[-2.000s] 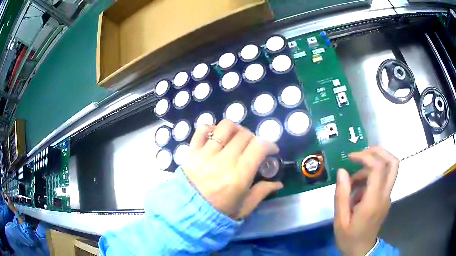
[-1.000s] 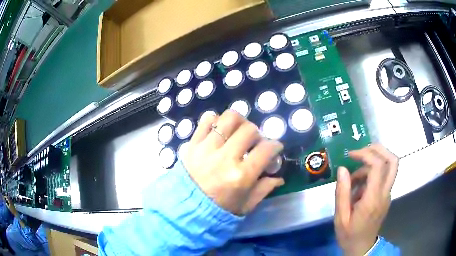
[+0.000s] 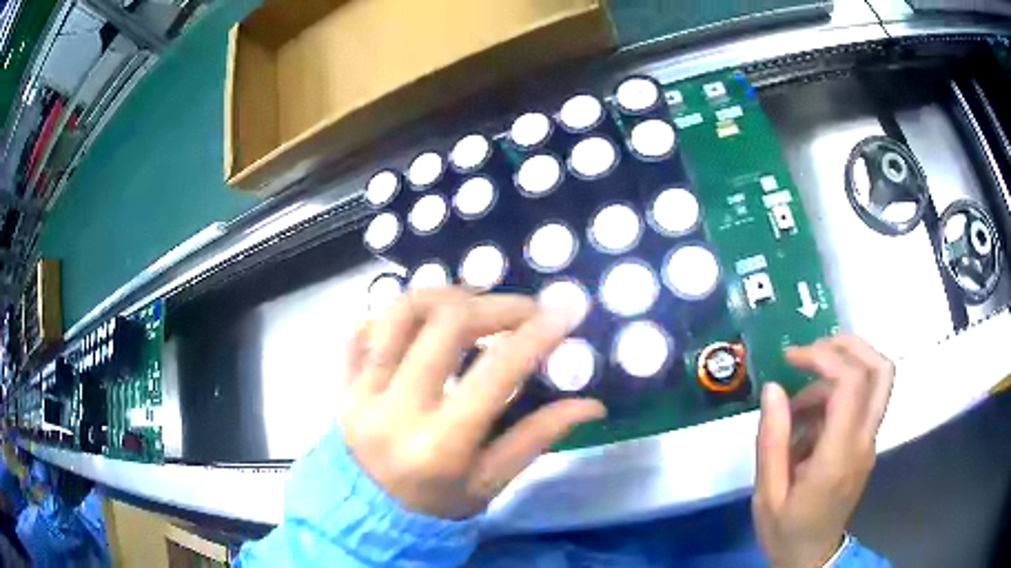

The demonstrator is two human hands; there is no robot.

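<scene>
The green circuit board (image 3: 765,250) lies across the conveyor, mostly covered by rows of upright black capacitors with pale round tops (image 3: 626,288). My left hand (image 3: 432,405) is over its lower left part, palm down. Its index fingertip is at one capacitor top, and its thumb is below another top (image 3: 569,364), with gaps between them; no gripped part shows. Capacitors under this hand are partly hidden. My right hand (image 3: 826,449) is at the board's lower right edge, fingers curled and apart, with nothing visible in it. A copper-orange toroidal inductor (image 3: 722,366) sits between the hands.
A shallow brown carton (image 3: 416,83) stands on the green surface beyond the line. Metal rails (image 3: 654,438) run along the board. Two black round wheels (image 3: 885,183) are in the trough at right. More boards (image 3: 133,383) and a person's blue sleeve (image 3: 55,527) are at far left.
The board has shifted slightly right. My left hand has moved left and its fingers have spread, uncovering two capacitor tops near the inductor. My right hand has barely moved.
</scene>
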